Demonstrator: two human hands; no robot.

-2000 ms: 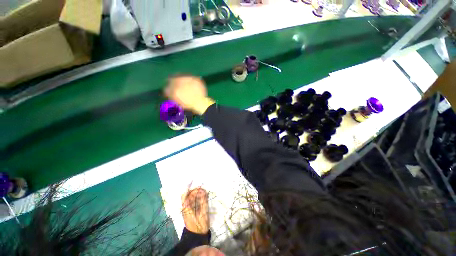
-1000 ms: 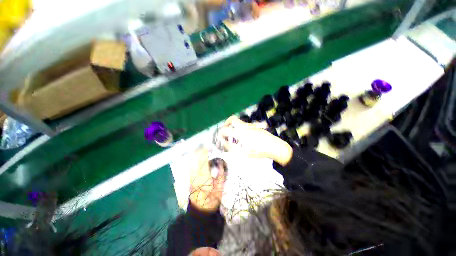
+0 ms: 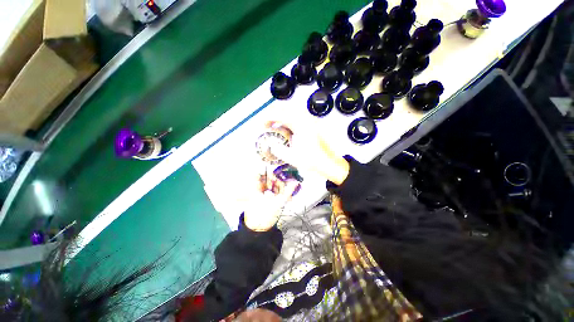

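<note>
My left hand [image 3: 263,201] is closed around a small dark purple piece [image 3: 287,176] over the white sheet [image 3: 217,179]. My right hand [image 3: 308,151], overexposed and pale, is just beyond it, its fingers on a round silvery ring [image 3: 272,146]. The two pieces are close together; whether they are joined cannot be told. Glossy black flanged sleeves [image 3: 359,73] stand massed on the white board beyond my right hand.
A purple-ended unit with a lead [image 3: 130,144] lies on the green belt [image 3: 189,82]. Another purple-ended unit [image 3: 473,24] stands beyond the sleeves. A black tote [image 3: 497,144] is at right. A cardboard box [image 3: 47,75] is at upper left.
My right hand has come back from the belt to my left hand, and both now hold pieces. The purple-capped unit and the white-bodied one near it are gone from their place. The view has tilted down.
</note>
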